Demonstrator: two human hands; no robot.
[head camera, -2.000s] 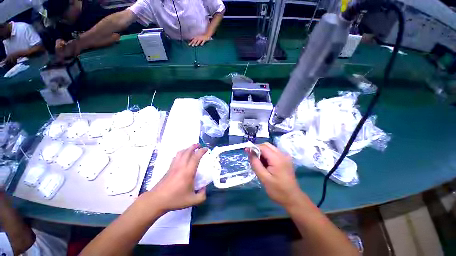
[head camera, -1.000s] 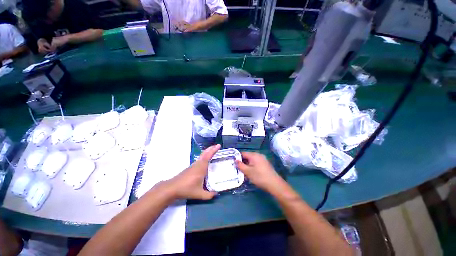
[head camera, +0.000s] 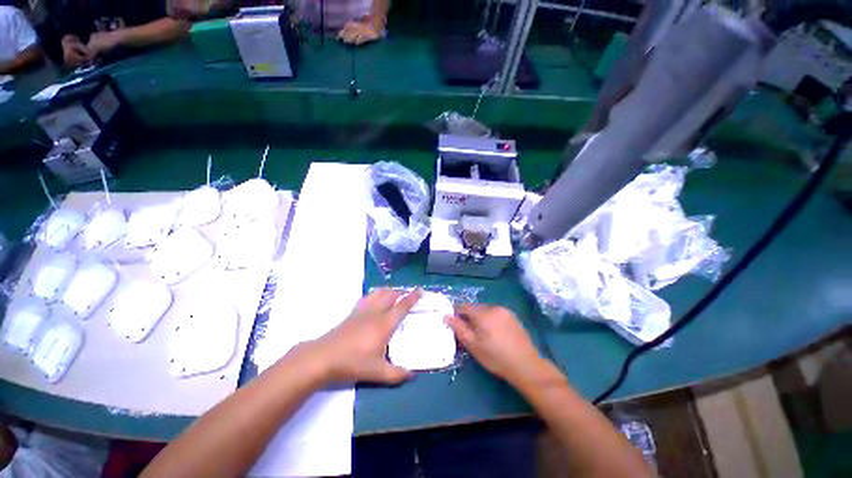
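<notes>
A white housing (head camera: 422, 342) lies at the work spot on the green bench, its plain closed face up, with clear plastic showing at its edges. My left hand (head camera: 369, 338) holds it from the left, fingers over the top edge and thumb at the lower left corner. My right hand (head camera: 495, 341) has its fingertips on the upper right edge. The grey electric screwdriver (head camera: 635, 126) hangs to the upper right, its tip beside the screw feeder (head camera: 475, 210). No hand is on the driver.
Closed white housings (head camera: 204, 338) stand in rows on a cardboard sheet (head camera: 140, 373) at left. A long white paper strip (head camera: 318, 243) lies beside it. Bagged frames (head camera: 626, 243) are heaped at right. A black cord (head camera: 738, 266) hangs at right. People's hands (head camera: 360, 33) show across the bench.
The white part is turned over: its recessed side showed before, now its plain face is up and lower on the bench. The driver appears further right at its top.
</notes>
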